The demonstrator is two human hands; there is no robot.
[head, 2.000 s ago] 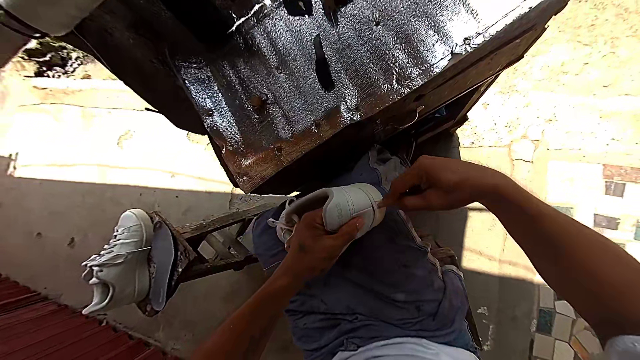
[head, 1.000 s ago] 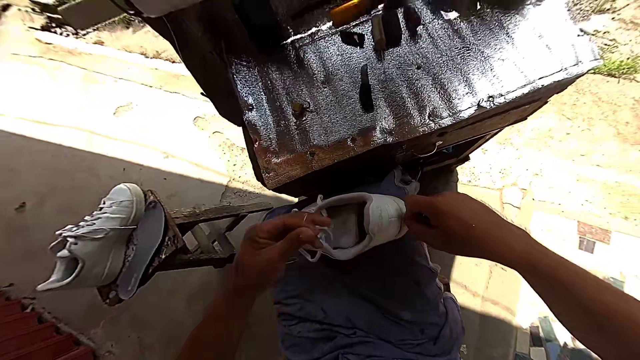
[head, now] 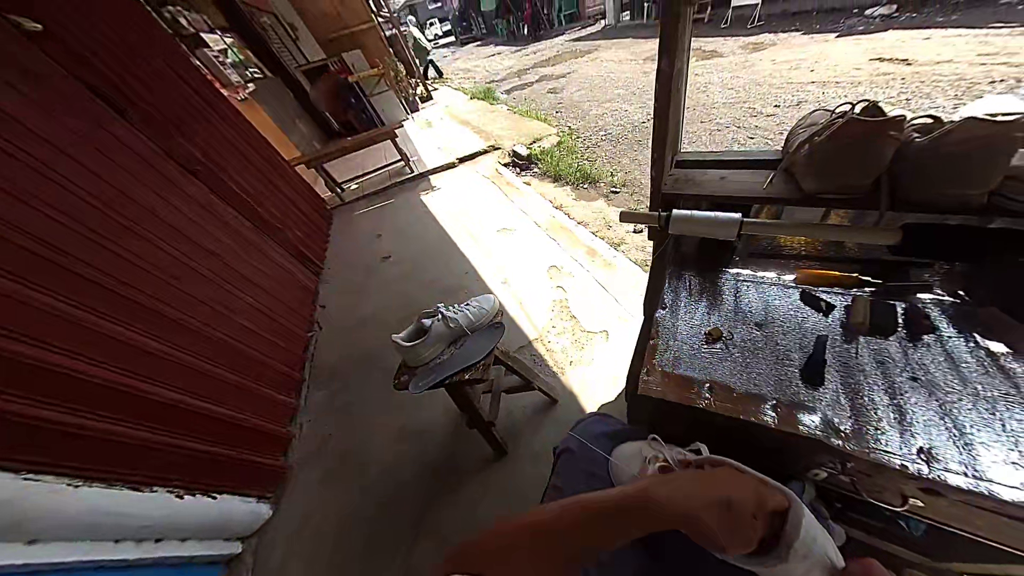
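Observation:
A white sneaker (head: 808,536) lies over my lap at the lower right, with its laces at the toe side. My left hand (head: 724,508) is curled at its opening, with the fingertips hidden. Only a small part of my right hand (head: 868,566) shows at the bottom edge, by the heel; its fingers cannot be made out. A thin pale thread runs across the dark cloth (head: 588,448) on my leg. Another white sneaker (head: 448,326) rests on a small wooden stool (head: 484,412), beside a dark grey shoe sole (head: 460,360).
A metal-topped bench (head: 744,352) at right bears an orange-handled tool (head: 832,278) and dark scraps. Above it are a rod with a white spool (head: 704,225) and tan bags (head: 848,152). A red corrugated wall (head: 160,264) stands left. A person (head: 420,48) is far off.
The view has swung up and to the left, bringing the wall and street in. My left hand has moved from beside the shoe's laces to over its opening.

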